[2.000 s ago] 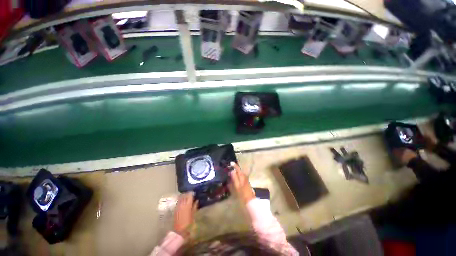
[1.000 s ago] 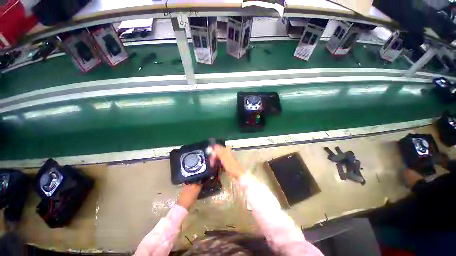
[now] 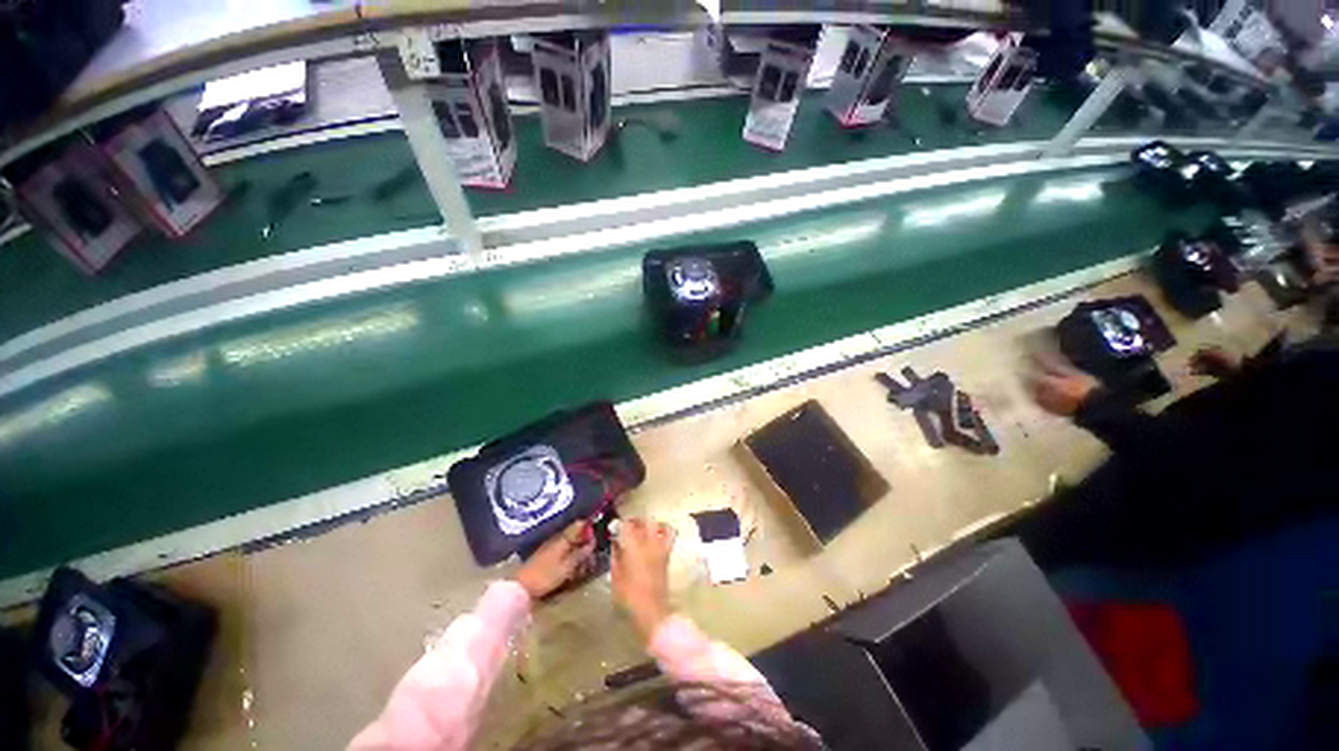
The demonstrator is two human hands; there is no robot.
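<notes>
An opened black speaker lies on the bench. Its front housing has a silver-ringed driver, and red lead wires run at its right side. My left hand is at the housing's lower right edge, its fingers curled over a dark part there. My right hand is just to its right, fingertips close to the same dark part; whether they pinch a small piece is too blurred to tell. A white sheet with a black piece lies right of my right hand.
A tan-edged tray with dark contents and loose black strips lie to the right. A green conveyor beyond carries another speaker. A speaker sits left. A grey carton is at the near edge. A person's hand works right.
The view has shifted right. My right hand has come down from the driver's upper right to the housing's lower right edge, beside my left. The white sheet now shows beside my right hand.
</notes>
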